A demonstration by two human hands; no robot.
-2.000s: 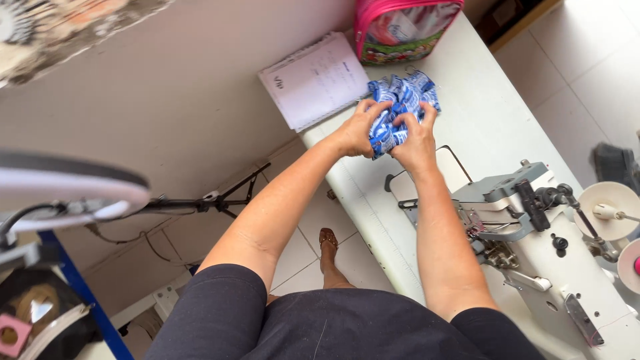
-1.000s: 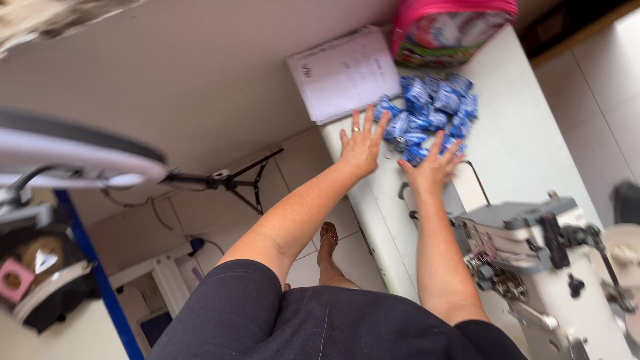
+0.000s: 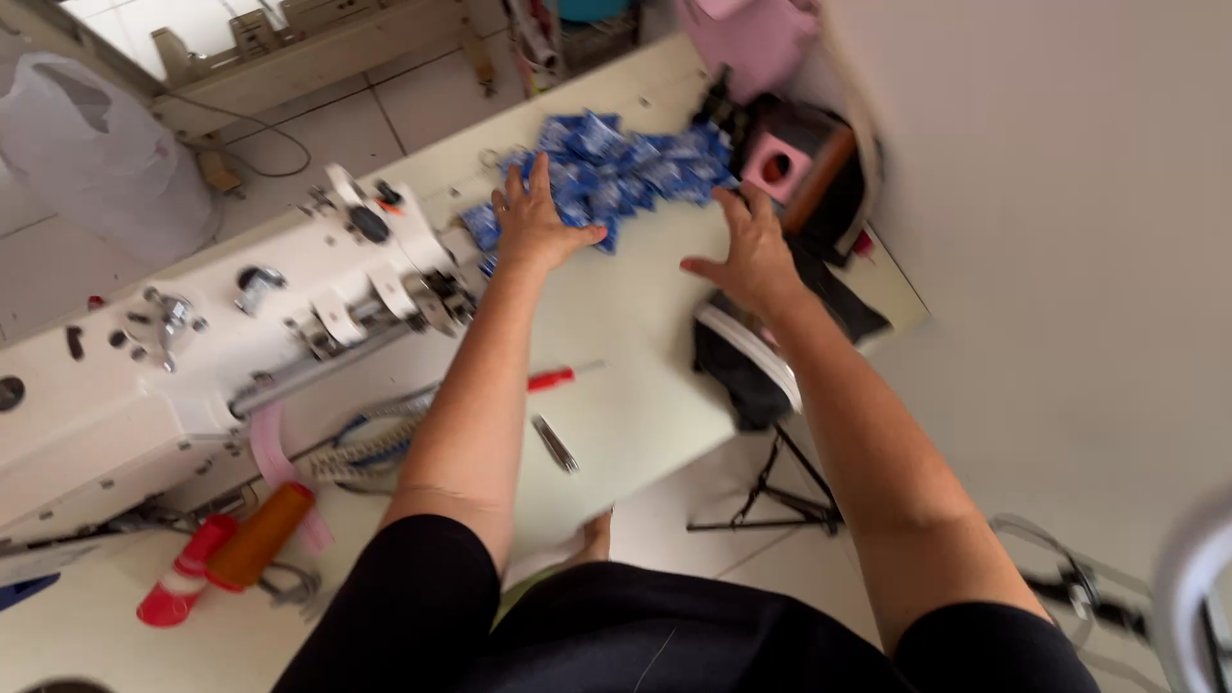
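Observation:
My left hand is spread over the near left edge of a pile of blue and white patterned fabric pieces, its fingers apart and nothing gripped. Whether its fingertips touch the pile is unclear. To the right of it, my right hand hovers with fingers parted by the pile's right end, empty. Beyond that hand lies a black case or bag with a pink square piece that has a dark round hole. A black cloth item with a white zipper sits partly behind my right forearm.
A white industrial sewing machine stands at left. Thread cones, one orange-brown and one red, lie near it. A red-handled tool and small metal thread snips rest on the table. A black tripod stands below.
The view has swung to another table and sewing machine. Both hands were gripping blue fabric two seconds ago, then spread over a blue pile; now they are open by a pile here.

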